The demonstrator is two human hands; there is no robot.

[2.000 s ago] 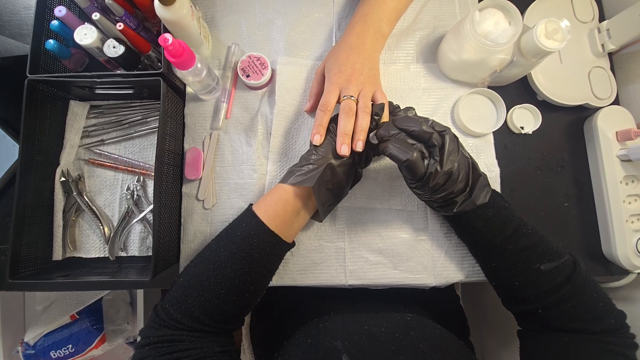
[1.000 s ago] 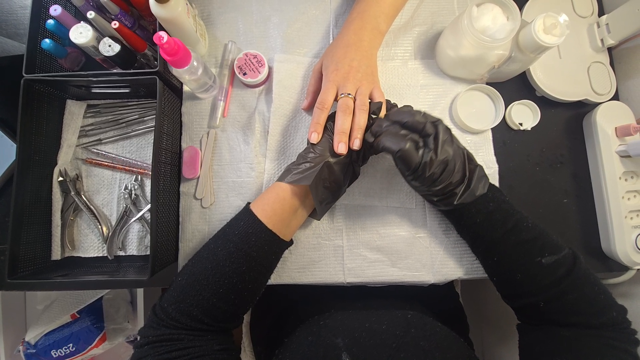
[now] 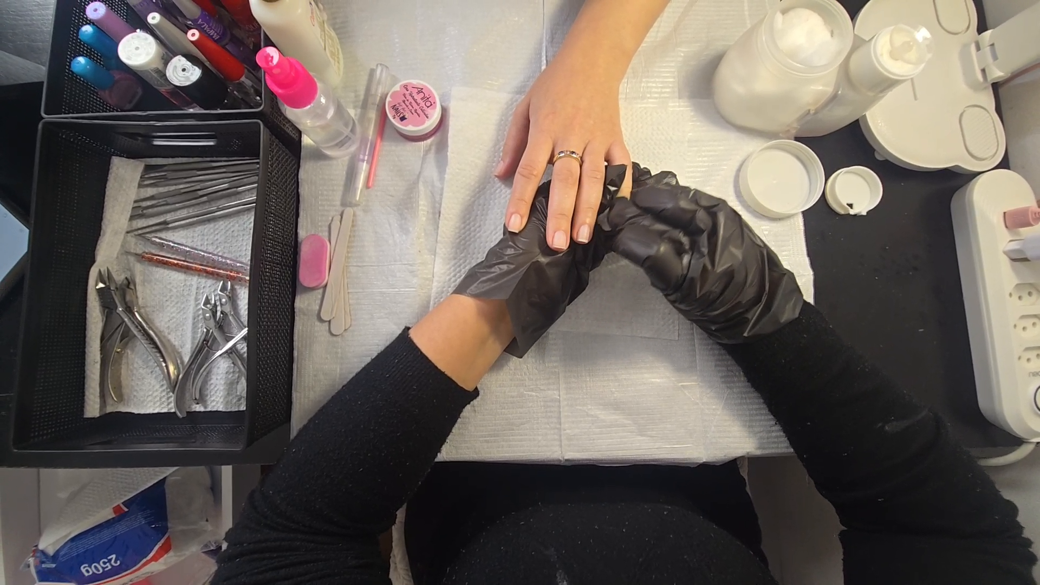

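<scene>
Another person's hand (image 3: pixel 569 154), wearing a ring, lies palm down over my gloved left hand (image 3: pixel 546 260). My left hand grips that person's little finger, its fingertips partly hidden beneath the client-side hand. My right hand (image 3: pixel 682 244), also in a black disposable glove, is curled close against the same little finger. Whether a small tool sits between its fingers cannot be seen. Beneath the hands lies a white paper towel (image 3: pixel 617 313). To the left are wooden sticks (image 3: pixel 337 272), a pink oval block (image 3: pixel 314 261) and a small pink-rimmed jar (image 3: pixel 413 109).
A black basket (image 3: pixel 272 325) at left holds cuticle nippers (image 3: pixel 134 329) and metal tools (image 3: pixel 195 191). Behind it stand nail polish bottles (image 3: pixel 146 53) and a spray bottle (image 3: pixel 305 97). At right are a cotton jar (image 3: pixel 780 73), round lids (image 3: pixel 782 179) and a power strip (image 3: pixel 1003 301).
My right hand has shifted slightly beside the little finger. My left hand and the other person's hand stay in nearly the same place.
</scene>
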